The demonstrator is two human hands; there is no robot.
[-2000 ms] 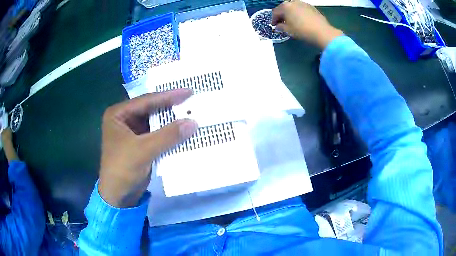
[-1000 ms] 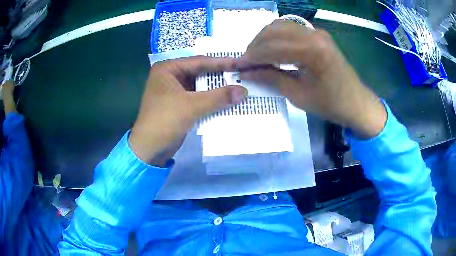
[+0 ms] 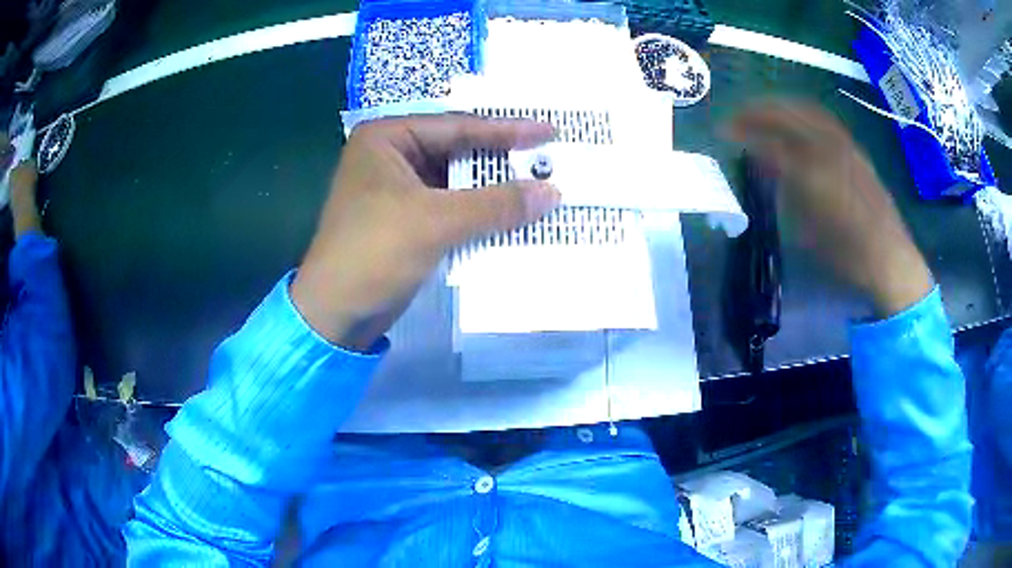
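Observation:
The white slotted housing (image 3: 555, 294) lies on a white sheet (image 3: 416, 388) in front of me. The white arm (image 3: 633, 178) lies across its slots, its hooked end reaching past the right edge. A small dark screw (image 3: 542, 165) stands in the hole at the arm's left end. My left hand (image 3: 444, 183) holds the arm's left end, thumb and index finger on either side of the screw. My right hand (image 3: 816, 183) is blurred, off the housing at the right, above the black electric screwdriver (image 3: 761, 277); whether it touches the screwdriver cannot be told.
A blue parts bin (image 3: 416, 56) and a white parts bin (image 3: 555, 42) stand behind the housing. A round screw dish (image 3: 673, 69) is right of them. A blue box of white strands (image 3: 927, 111) stands far right. Another person's hand (image 3: 24, 194) shows at far left.
My right hand went from the screw dish to the arm's hole, then away right over the screwdriver. A screw now sits in the hole. My left hand and the housing appear farther right in view.

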